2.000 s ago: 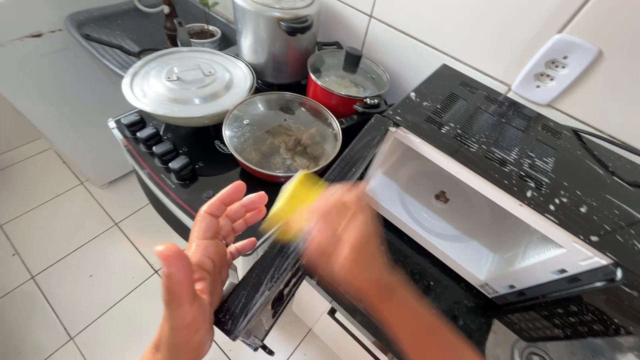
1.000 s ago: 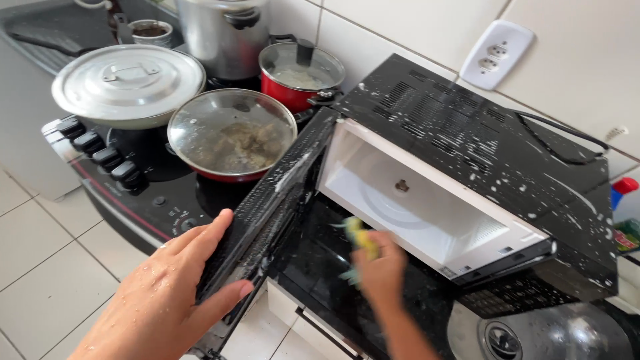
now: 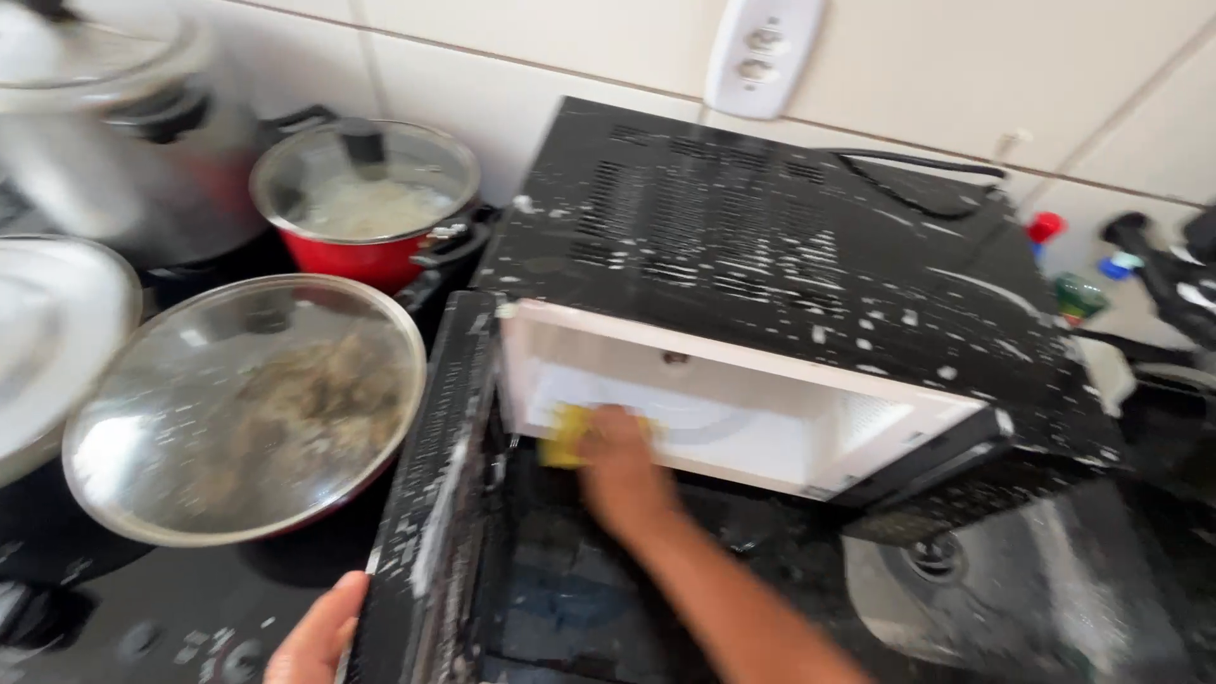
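A black microwave oven, its top spotted with foam, stands with its door open to the left. My right hand, blurred, holds a yellow sponge at the lower left front of the white cavity. At the bottom of the view, my left hand is at the outer side of the foamy door; only part of its fingers shows, and they touch the door's edge. The rest of that hand is out of view.
Left of the door, a glass-lidded pan, a red pot, a large metal pot and another lidded pot stand on the black cooktop. A metal sink lies at lower right. A power outlet is on the wall.
My right hand has moved with the sponge from beside the door to the cavity's lower front edge. My left hand, raised with spread fingers two seconds ago, is now at the door. The view is closer.
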